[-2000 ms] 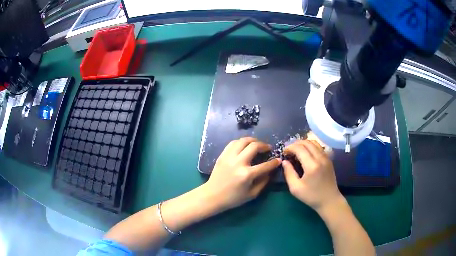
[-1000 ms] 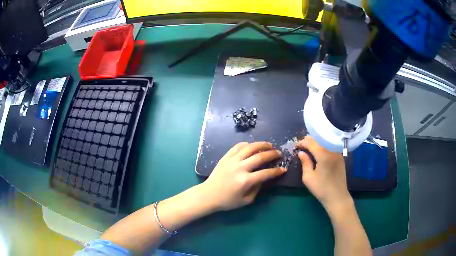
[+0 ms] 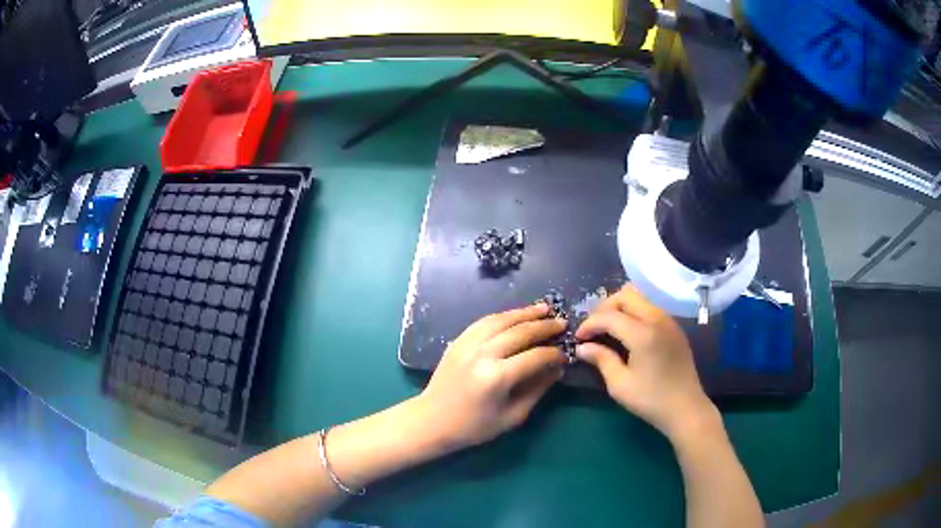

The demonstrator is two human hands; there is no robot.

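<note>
Small dark, shiny electronic components [image 3: 569, 332] are bunched between my two hands near the front of the dark base plate [image 3: 464, 206]. My left hand [image 3: 495, 366] rests at their left side with its fingertips against them. My right hand [image 3: 642, 356] is at their right side, thumb and fingertips touching pieces. The fingertips partly hide the pieces, so whether one is pinched is unclear. A separate heap of components [image 3: 499, 251] lies further back on the plate.
The microscope [image 3: 738, 165] with its white ring light [image 3: 631, 242] hangs over the plate's right side. A blue patch [image 3: 756, 335] and silvery strip [image 3: 497, 142] lie on the plate. A black tray [image 3: 196, 299], red bin [image 3: 220, 113] and second dark plate [image 3: 67, 258] are left.
My right hand moved right and back, then returned left to the bunched pieces. My left hand stays beside them. The monitor went from white to yellow.
</note>
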